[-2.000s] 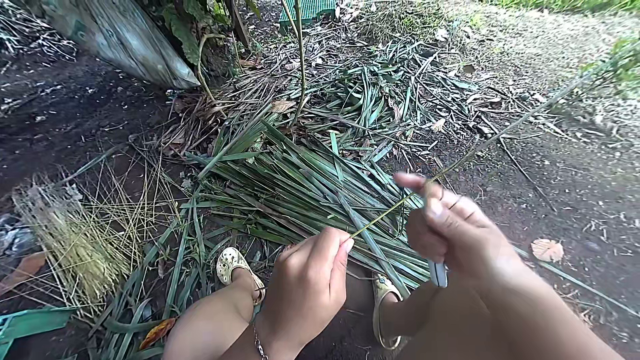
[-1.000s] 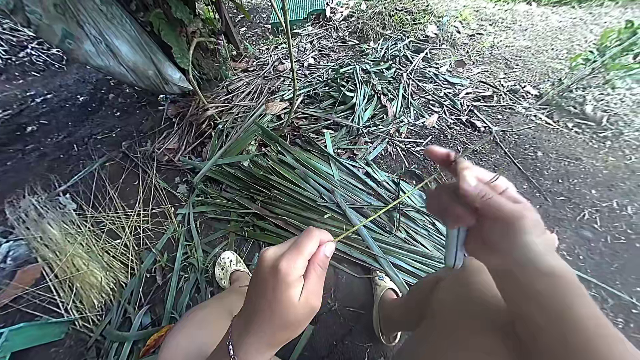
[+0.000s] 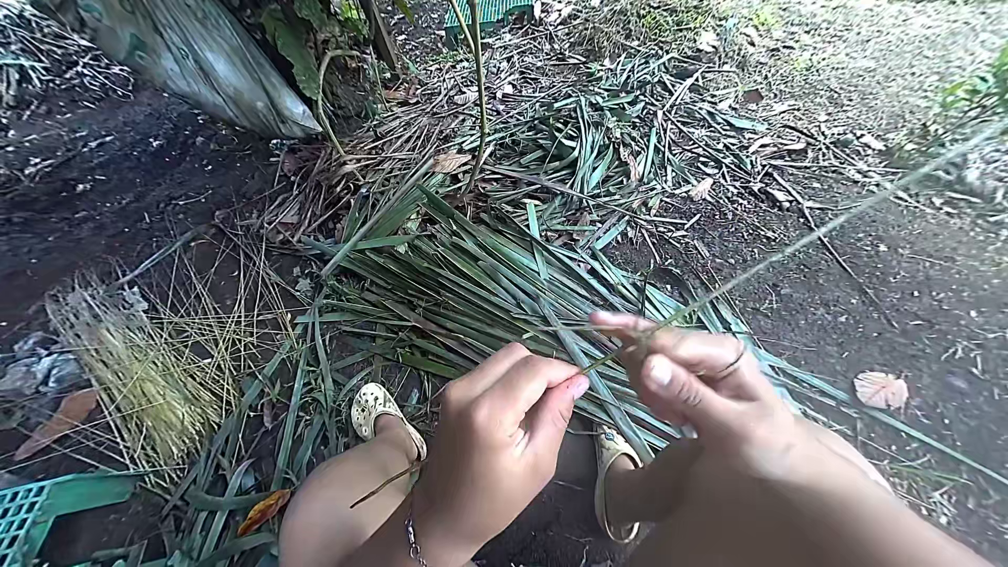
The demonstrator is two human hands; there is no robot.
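A thin green leaf strip (image 3: 756, 272) runs from between my hands out to the upper right, blurred toward its far end. My left hand (image 3: 504, 433) pinches its near end between thumb and forefinger; a short brown stem (image 3: 386, 482) sticks out behind that hand. Close beside it, my right hand (image 3: 701, 378) has the strip between thumb and fingers, with a ring on one finger. What lies in its palm is mostly hidden. Beneath both hands is a pile of long green leaves (image 3: 472, 291). Thin yellowish leaf ribs (image 3: 150, 386) lie bundled on the left.
My feet, in cream clogs (image 3: 376, 409), stand at the near edge of the pile. A green plastic crate (image 3: 79, 494) is at the lower left, another green plastic item (image 3: 488, 17) at the top. A slender stem (image 3: 479, 87) rises behind the pile. A whitish sheet (image 3: 205, 63) hangs upper left.
My right hand has come in close to my left hand from farther right. One second ago the strip was stretched between the separated hands; its long end now shows at the upper right.
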